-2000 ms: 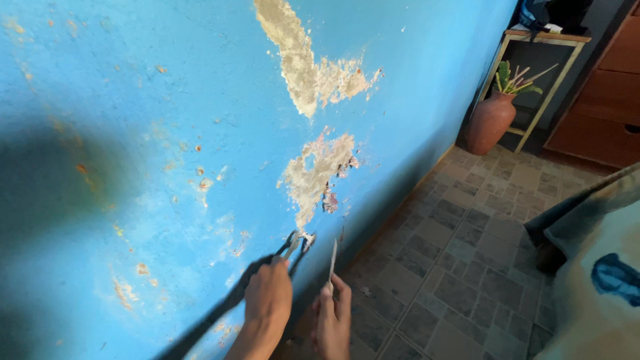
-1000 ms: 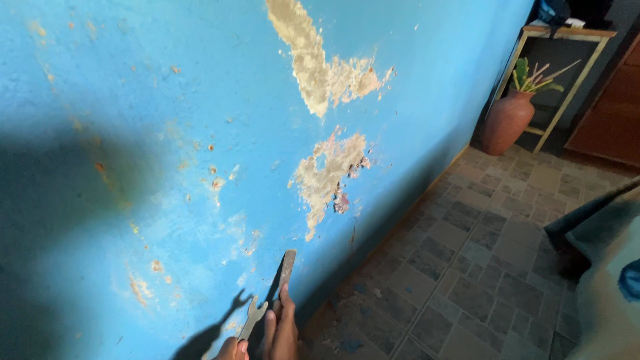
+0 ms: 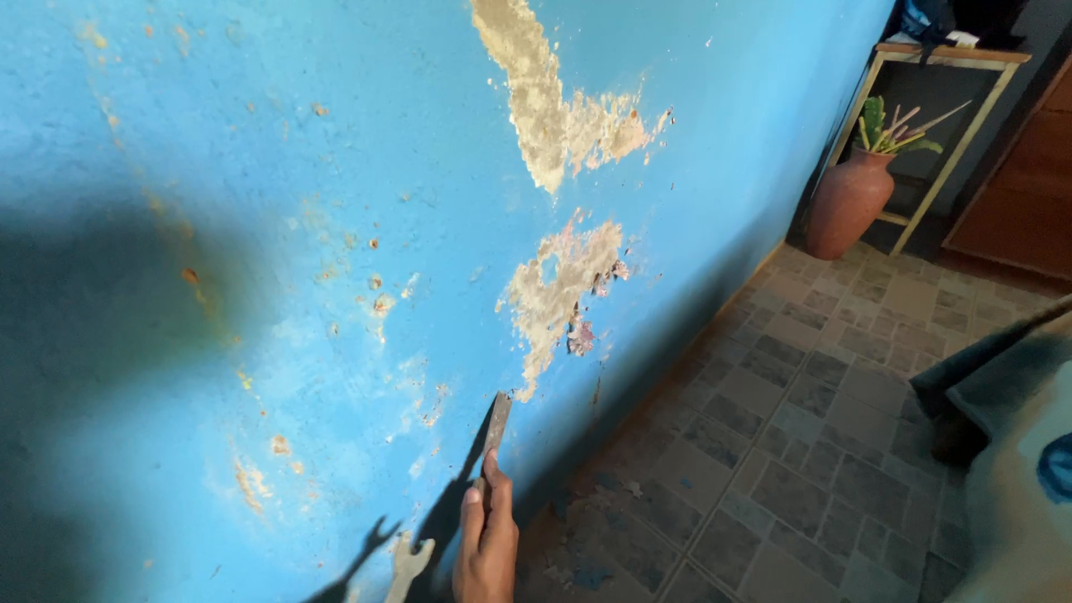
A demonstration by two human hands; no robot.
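My right hand (image 3: 488, 536) grips a flat metal blade tool (image 3: 499, 419), whose squared tip meets the blue painted wall (image 3: 452, 335) at the lower end of a bare, peeled patch (image 3: 553, 293). Flakes of loose paint (image 3: 580, 332) curl at that patch's right edge. Higher up is a second bare patch (image 3: 532, 100), roughly V-shaped. To the left of my right hand, the open jaw of a wrench (image 3: 410, 565) rises from the bottom edge, its shadow on the wall. My left hand is out of the picture.
Paint chips (image 3: 590, 578) lie on the tiled floor (image 3: 754, 435) by the wall's foot. A clay vase (image 3: 851, 201) with plants stands near a small table (image 3: 950, 55) at the back right. A draped cloth (image 3: 1022, 502) is at the right edge.
Two seconds ago both hands were in view, with the wrench against the wall below the lower patch. The wrench has dropped lower left, and the blade tool now touches the wall there.
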